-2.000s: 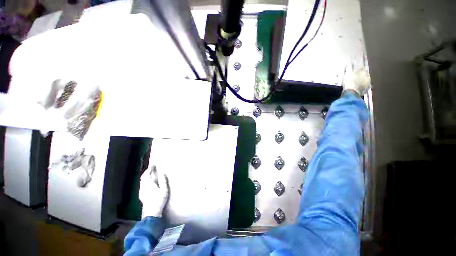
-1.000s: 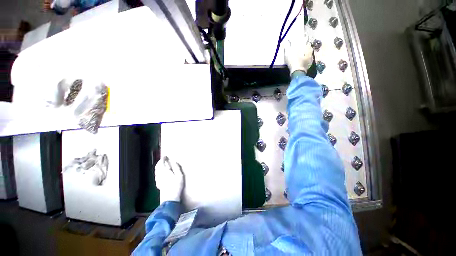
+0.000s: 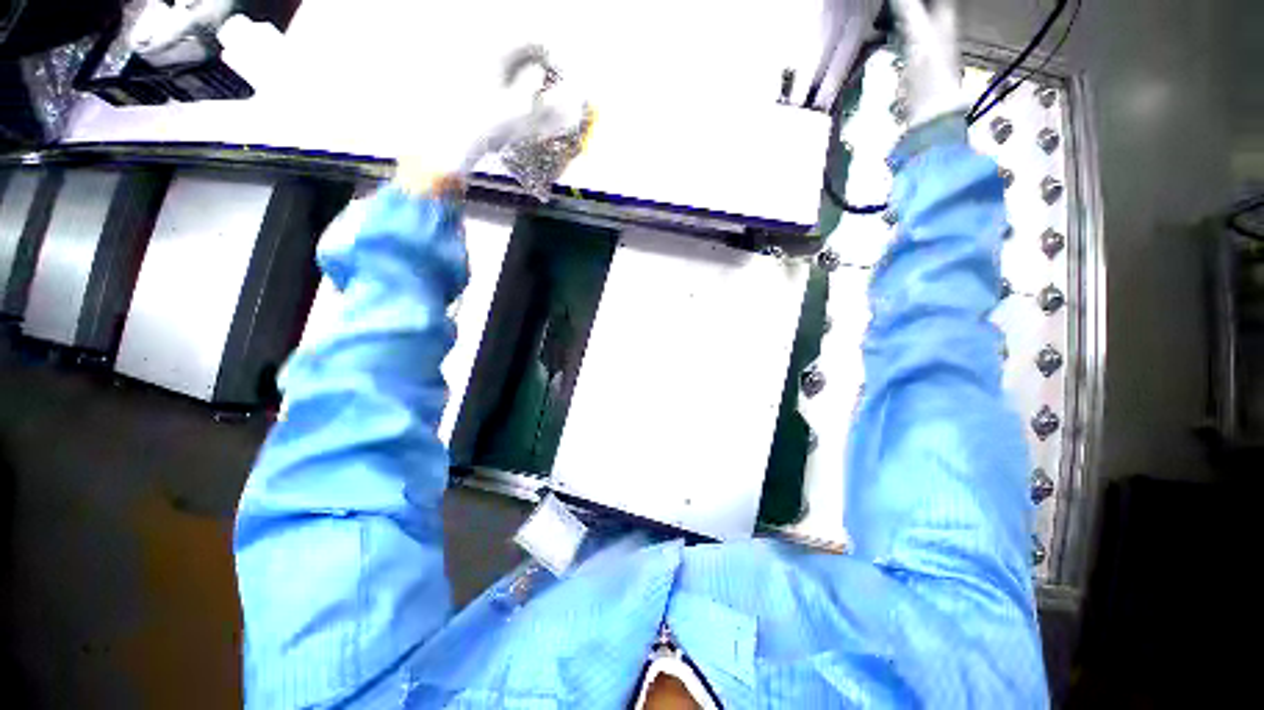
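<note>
My left hand (image 3: 464,136), in a white glove, reaches over the white bench beside a clear bag of screws (image 3: 545,150). It is overexposed against the bench, so its grip is unclear. My right hand (image 3: 932,63) is blurred at the top edge, by the far end of the ball transfer table (image 3: 1026,278); its fingertips are cut off or unclear. A white-topped metal enclosure (image 3: 679,375) lies in front of me on a dark green carrier (image 3: 787,451).
More enclosures (image 3: 201,284) stand in a row to the left. The white bench (image 3: 707,118) runs behind them. Black cables (image 3: 1023,58) hang at the upper right. A metal side rail (image 3: 1088,319) borders the ball table. Another person's gloved hand (image 3: 173,28) shows at the upper left.
My left hand has left the near enclosure's top and reached to the bench by the screw bags. My right hand is off the far enclosure's corner, which is out of view. The view has shifted.
</note>
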